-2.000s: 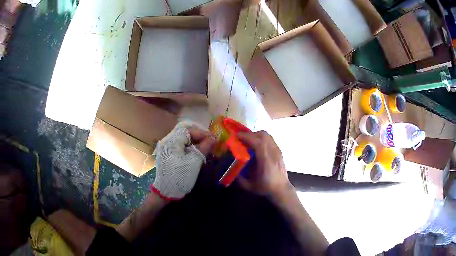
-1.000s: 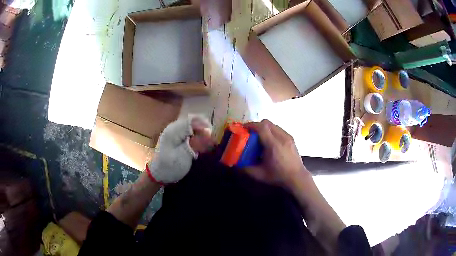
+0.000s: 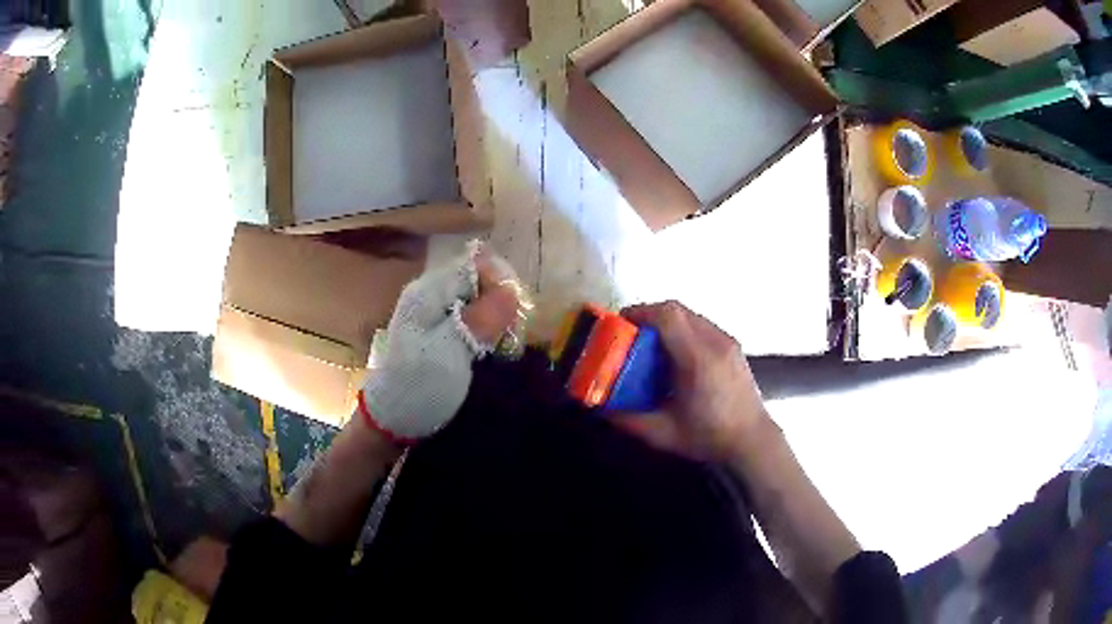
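My right hand (image 3: 707, 384), bare, grips a tape gun (image 3: 616, 366) with an orange-red head and blue body, held in front of my dark clothing. My left hand (image 3: 433, 341) wears a white knitted glove with a red cuff and bare fingertips. It is just left of the tape gun, not touching it, with the fingers curled. Thin pale, shiny strands show at its fingertips, but I cannot tell what they are. A brown carton (image 3: 299, 299) with its flap out lies left of the glove. An open carton (image 3: 372, 128) with a white inside stands beyond it.
Another open carton (image 3: 701, 104) stands at the upper right. The side board (image 3: 868, 329) holds yellow tape rolls (image 3: 904, 152), a pale ring (image 3: 902, 212) and a water bottle (image 3: 990, 229). A yellow bag (image 3: 165, 600) lies at the lower left.
My hands have moved apart; two seconds ago the left fingers were at the tape gun's head. The tape gun has turned and shifted right. The view has shifted, so cartons sit higher.
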